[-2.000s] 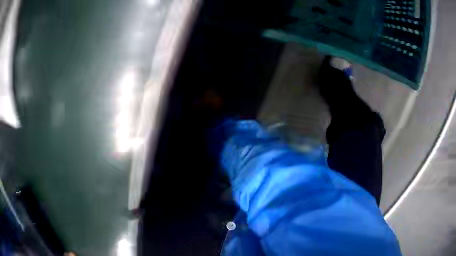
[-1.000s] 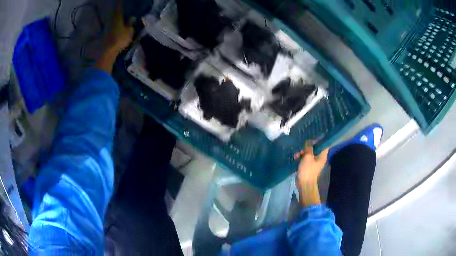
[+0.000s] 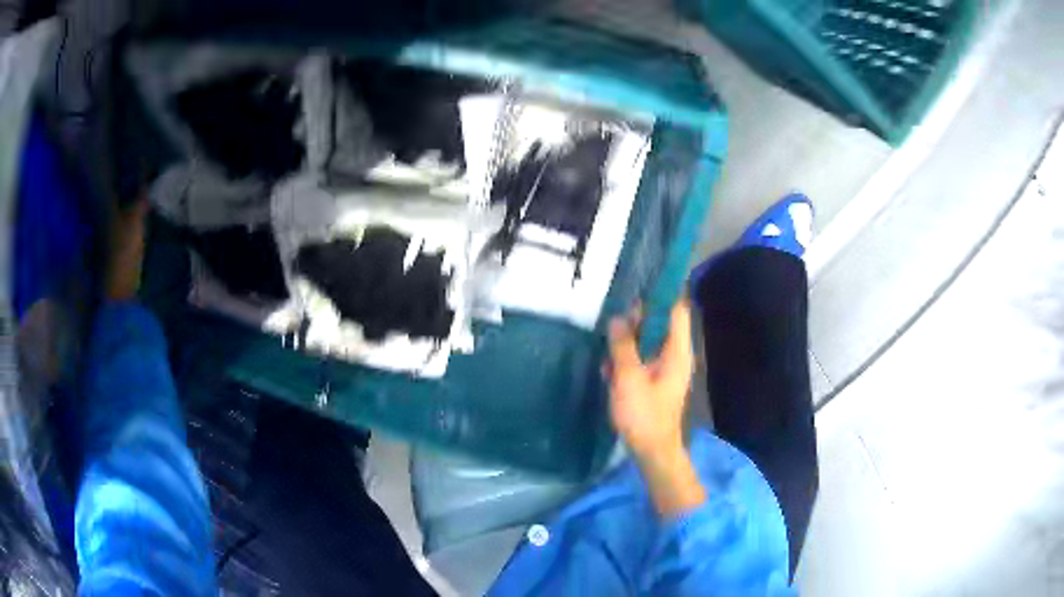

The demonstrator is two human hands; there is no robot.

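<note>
A large teal crate (image 3: 525,397) is held in front of me, blurred by motion. Several units with black parts (image 3: 376,280) and white edges lie in it on white sheets (image 3: 554,274). My right hand (image 3: 651,379) grips the crate's near right corner, with fingers over the rim. My left hand (image 3: 126,247) is at the crate's left end, dark and blurred; its fingers are mostly hidden.
Another teal crate (image 3: 898,58) with perforated sides stands at the upper right on the pale floor (image 3: 933,385). My leg and blue shoe (image 3: 784,224) are right of the held crate. A pale plastic stool (image 3: 467,496) shows below it. A blue object (image 3: 47,233) is at the left.
The held crate has turned to lie more level across the view and shifted left. Both hands have moved with it, still on its ends. The other crate now sits higher in view.
</note>
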